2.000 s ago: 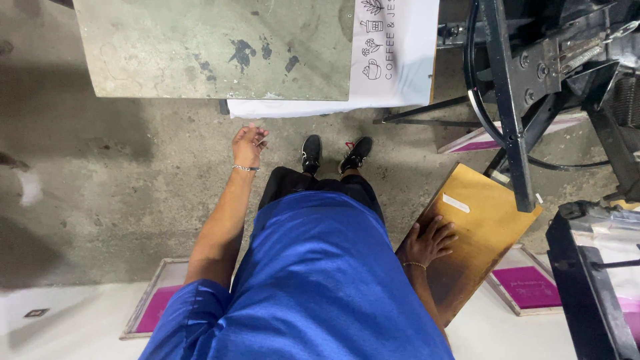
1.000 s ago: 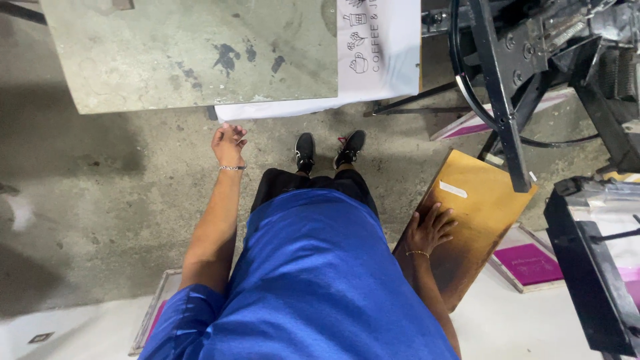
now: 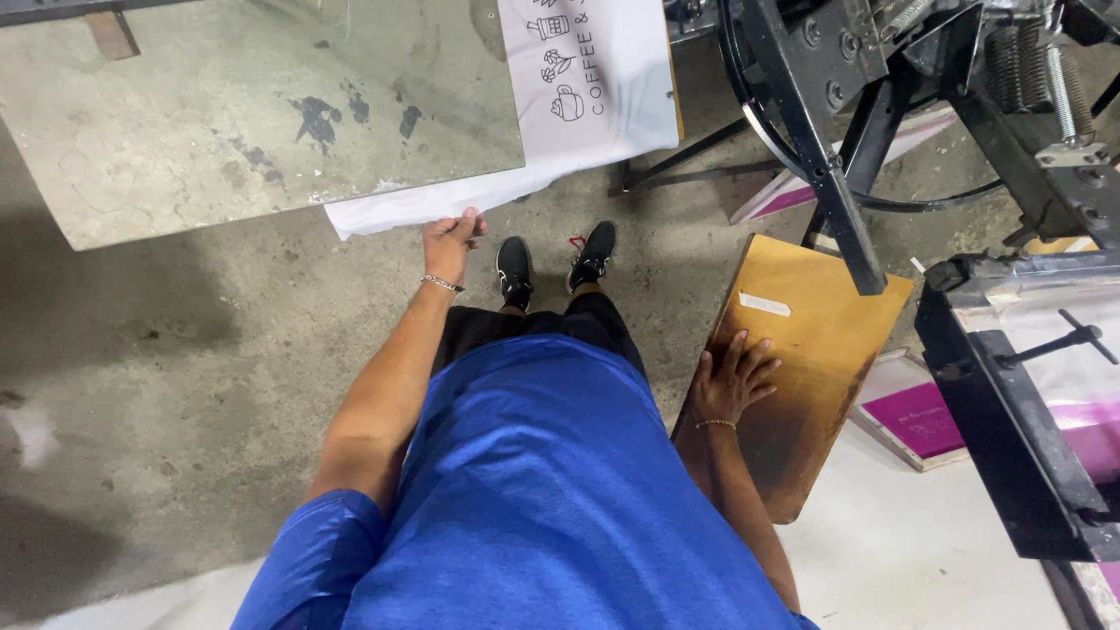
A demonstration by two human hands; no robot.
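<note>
My left hand point(image 3: 453, 245) pinches the hanging edge of a white printed fabric point(image 3: 573, 131) between thumb and fingers, just below the rim of a flat grey metal plate point(image 3: 262, 114). The plate covers much of the fabric, and black line drawings and lettering show on the part to its right. With fingers spread, my right hand point(image 3: 733, 385) rests flat on a yellow-brown board point(image 3: 814, 306), which has a dark scorched-looking lower part and a small white strip of tape point(image 3: 765, 304).
A black metal frame point(image 3: 822, 149) with springs and bolts stands at the upper right. Below it is a black clamp arm point(image 3: 1006, 437) with a T-handle point(image 3: 1081, 335). Framed printing screens with magenta mesh point(image 3: 919, 420) lean near the board. My shoes stand on the concrete floor point(image 3: 262, 350).
My left hand, which hung beside the fabric with nothing in it two seconds ago, has taken hold of the fabric's edge. The right hand stays on the board.
</note>
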